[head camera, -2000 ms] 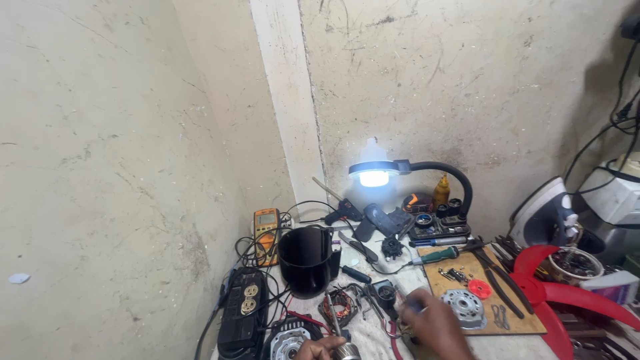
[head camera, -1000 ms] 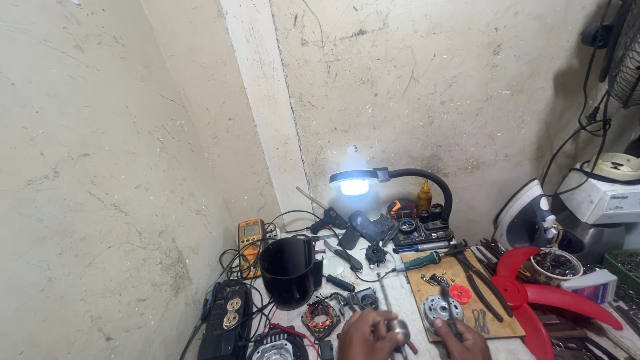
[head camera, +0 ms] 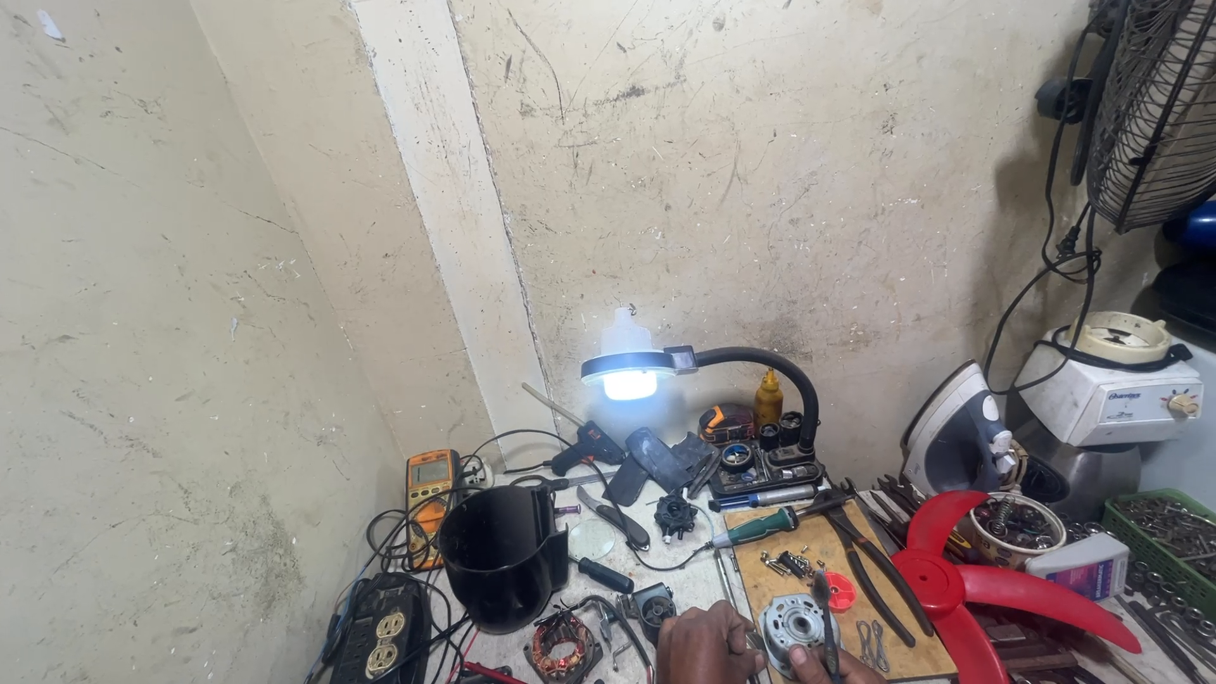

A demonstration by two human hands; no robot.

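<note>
Near the bottom edge, my left hand [head camera: 705, 646] has curled fingers around something mostly hidden, perhaps a metal motor part. Just to its right, my right hand [head camera: 836, 667] holds a dark-handled brush or similar slim tool [head camera: 825, 608] upright, thumb at the rim of a round metal motor end cover [head camera: 794, 625]. That cover lies over the left edge of a wooden board [head camera: 760, 579]. A copper-wound motor stator [head camera: 562, 648] lies left of my hands, with a small dark motor gearbox [head camera: 654, 606] between. Small screws [head camera: 790, 564] and a red plastic disc [head camera: 840, 591] rest on the board.
A black plastic housing [head camera: 503, 560], orange multimeter [head camera: 431, 494] and power strip [head camera: 380, 632] stand left. Behind are a lit lamp [head camera: 629, 380] and a hot glue gun [head camera: 589, 446]. Long pliers [head camera: 879, 579], a red fan blade [head camera: 1035, 600] and a clothes iron [head camera: 959, 437] are at right.
My left hand has moved right, close beside the metal end cover. My right hand, blurred above the board's left side two seconds ago, is now at the cover with the slim tool. The view has shifted right.
</note>
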